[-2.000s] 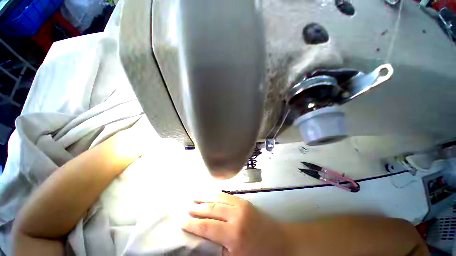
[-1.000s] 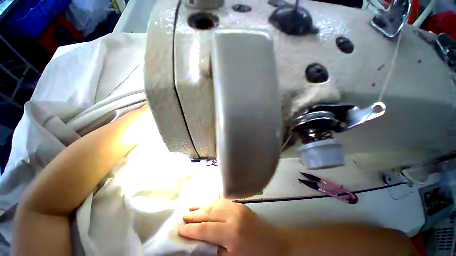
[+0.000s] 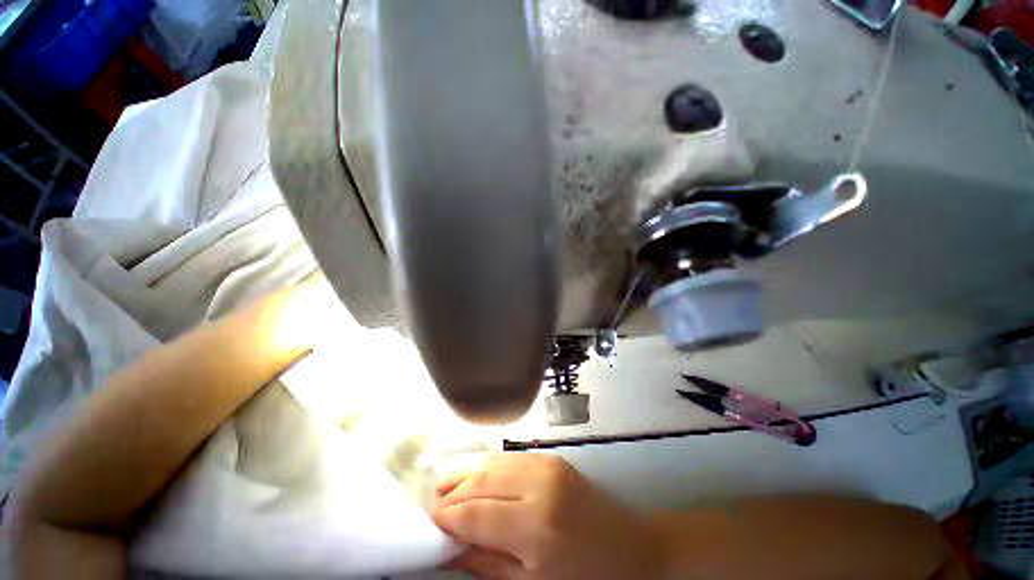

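Note:
Cream garment fabric (image 3: 284,504) lies in large folds left of and below the sewing machine head (image 3: 465,204), washed out white under the lamp. My right hand (image 3: 516,515) is at the cloth's right edge, fingers pointing left and bent on it; it appears to hold the edge. My left forearm reaches over the cloth from the left; my left hand is lost in glare and behind the head. The needle and presser foot cannot be made out. A dark spring with a pale block (image 3: 568,391) shows right of the head's tip.
Thread snips (image 3: 748,410) with pink handles lie on the white machine bed (image 3: 680,465), right of the head. The tension dial (image 3: 705,306) sticks out above them. A blue basket (image 3: 68,45) is at the upper left. A perforated white basket (image 3: 1009,527) is at the lower right.
The camera view has shifted. The cloth by my right hand has changed its folds, and its edge now ends at my fingers. My left forearm has moved slightly left. The snips lie as before.

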